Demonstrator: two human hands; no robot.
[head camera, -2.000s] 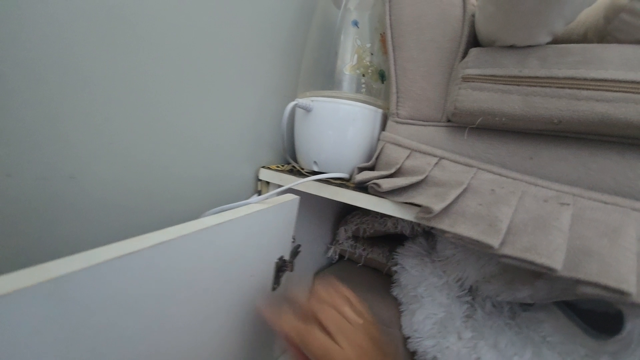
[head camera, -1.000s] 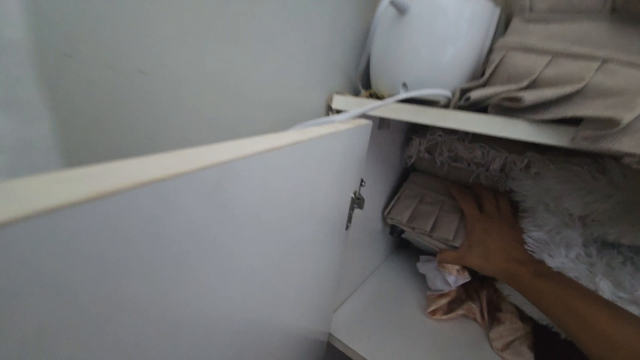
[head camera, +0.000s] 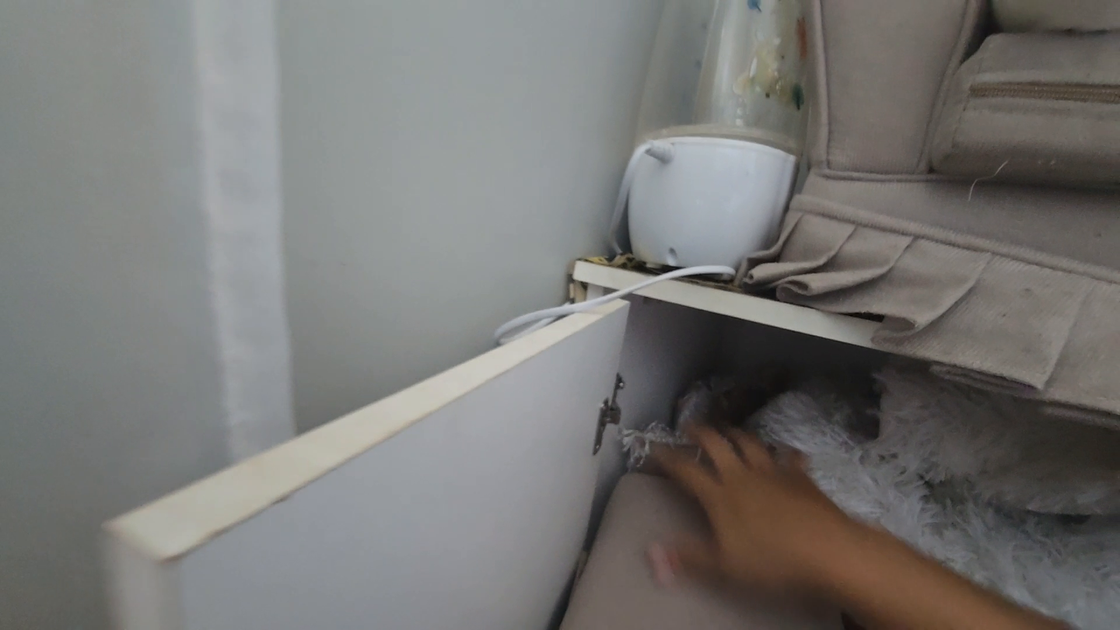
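Note:
My right hand (head camera: 752, 507) reaches in from the lower right, slightly blurred, with its palm down and fingers spread. It is over a smooth beige fabric item (head camera: 647, 542) at the cabinet opening; whether it touches it is unclear. Its fingertips are near whitish fringe (head camera: 647, 442). Beside and behind the hand lies white shaggy, fluffy fabric (head camera: 919, 490). The white cabinet door (head camera: 420, 472) stands open to the left, with a metal hinge (head camera: 606, 416) near its inner edge. My left hand is out of view.
On the cabinet top (head camera: 744, 306) stands an appliance with a white base (head camera: 709, 201) and a clear, decorated upper part. Its white cord (head camera: 612, 297) passes over the door's top edge. A beige pleated fabric skirt (head camera: 971, 289) hangs over the front edge at right. A grey wall (head camera: 437, 192) is behind.
One second ago my right hand was on a pleated beige item inside the cabinet, with crumpled cloth below. Now it is over a smooth beige item at the opening. The view has shifted.

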